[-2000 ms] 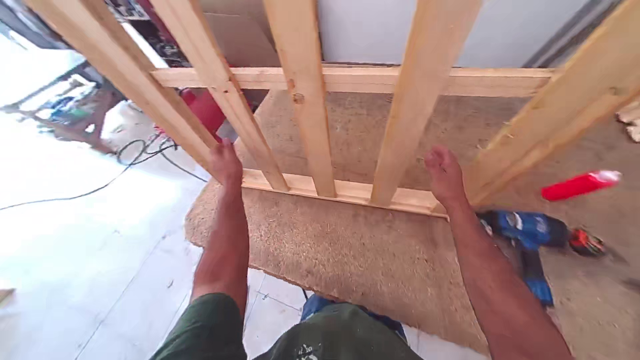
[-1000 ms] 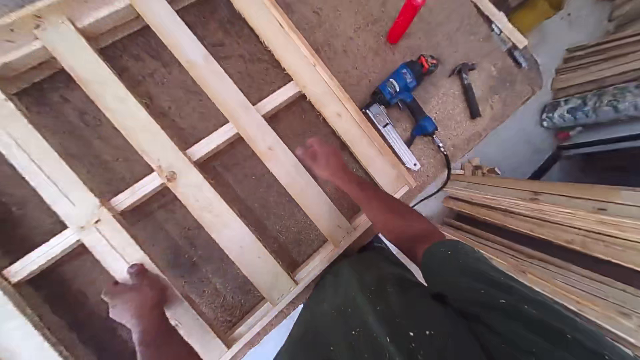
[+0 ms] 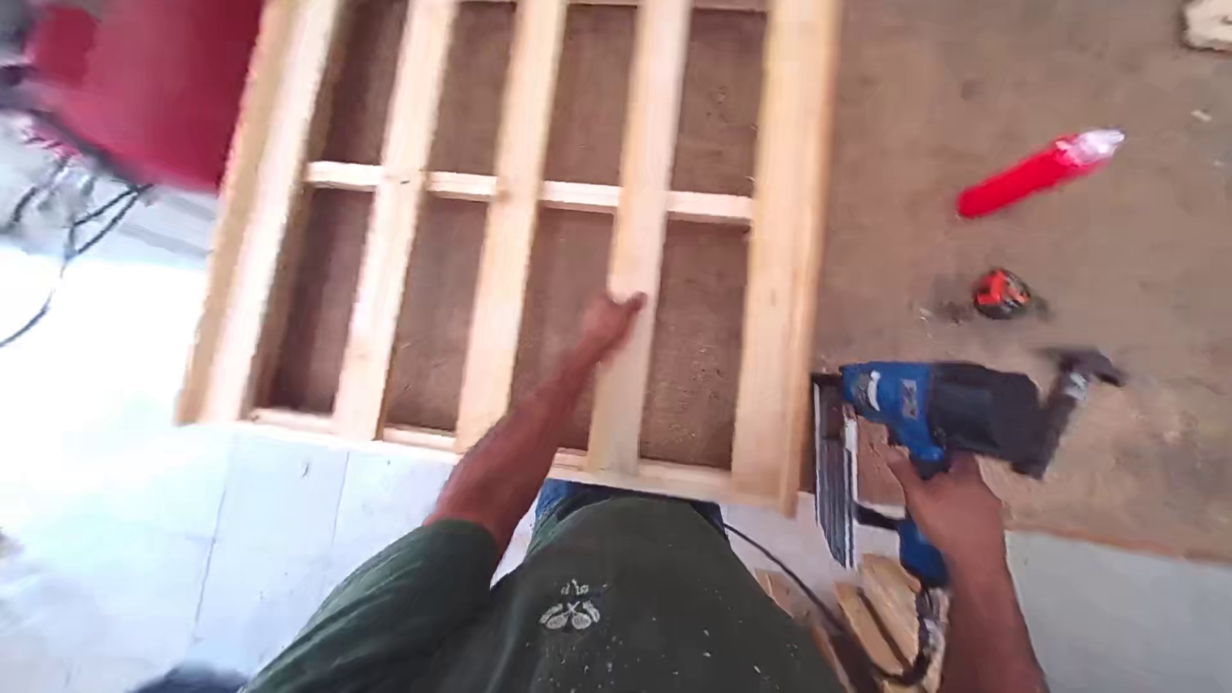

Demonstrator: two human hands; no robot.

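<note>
A slatted pine frame (image 3: pixel 635 231) lies on the brown worktable, its near edge close to my body. My left hand (image 3: pixel 613 322) rests at a slat right of the frame's middle, thumb on the wood; whether its fingers grip the slat is not clear. To the right of the frame, my right hand (image 3: pixel 948 496) is closed around the handle of a blue and black pneumatic nail gun (image 3: pixel 905 399). A claw hammer (image 3: pixel 1070 404) lies just beyond the tool, partly hidden by it. The nail gun's long magazine points toward me beside the frame's corner.
On the worktable (image 3: pixel 914 125) lie a tape measure (image 3: pixel 1002 294) and a red tube (image 3: pixel 1035 178) with a clear end. A red object (image 3: pixel 144 87) and dark cables stand at the left. Wood offcuts (image 3: pixel 881 616) and an air hose are below the table's near edge.
My right hand has taken hold of the nail gun, which lay on the worktable a second ago. My left hand is on a different part of the frame. The view has swung round.
</note>
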